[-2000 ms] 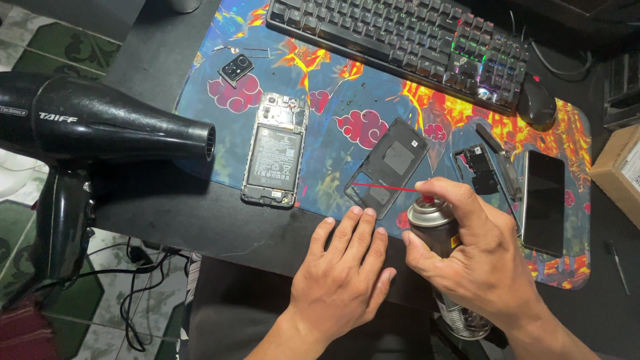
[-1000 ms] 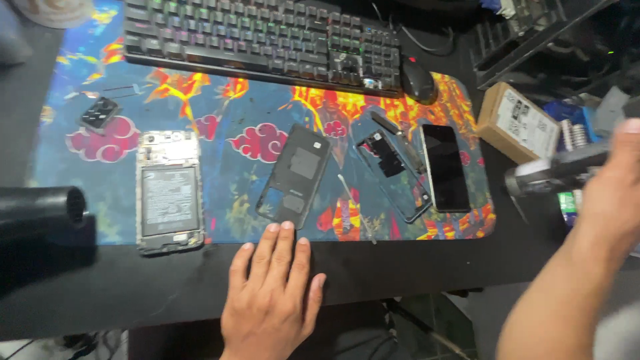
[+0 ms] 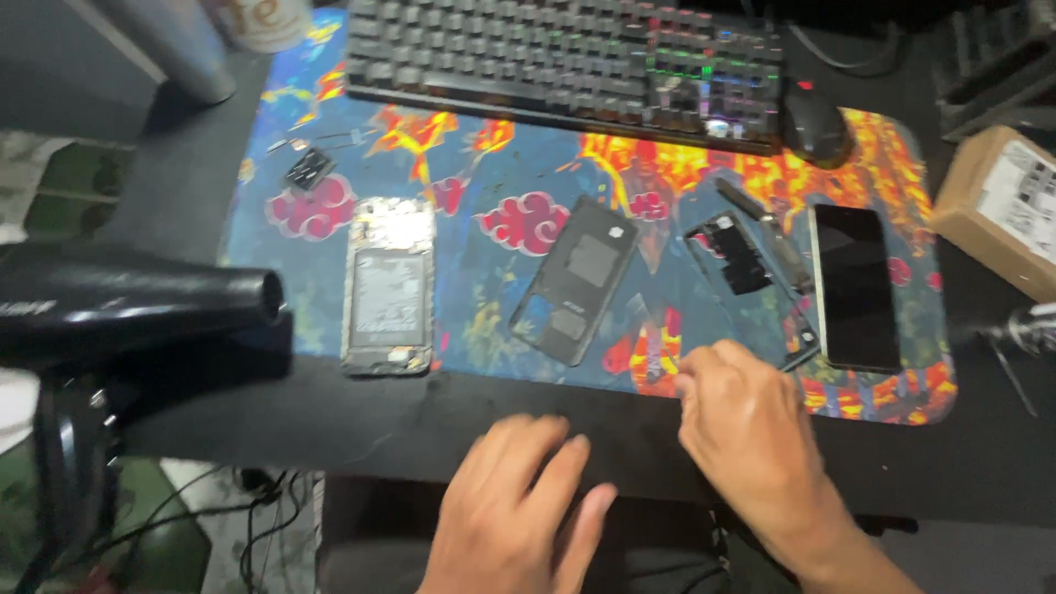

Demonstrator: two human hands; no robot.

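My left hand (image 3: pixel 524 495) hovers over the desk's front edge, fingers spread and holding nothing. Near the mat's front edge is my right hand (image 3: pixel 742 412), its fingers bent together over small tools or strips; whether it grips one is hidden. Beyond my left hand a dark phone back cover (image 3: pixel 577 280) lies tilted on the mat. An opened phone with its battery (image 3: pixel 388 289) showing is to its left. Right of the cover lie a thin phone frame part with a black plate (image 3: pixel 738 256), a dark slim tool (image 3: pixel 775 239) and a phone with a black screen (image 3: pixel 856 285). A small camera cover (image 3: pixel 308 169) sits at upper left.
A black hair dryer (image 3: pixel 140 301) reaches in from the left. A lit keyboard (image 3: pixel 561 74) and a mouse (image 3: pixel 813 128) sit at the back of the patterned desk mat (image 3: pixel 462 330). A cardboard box (image 3: pixel 978 186) and a spray can (image 3: pixel 1031 330) are at the right, cables below left.
My right hand held the spray can, moved it to the right, and is now back over the mat without it. My left hand has come off the back cover.
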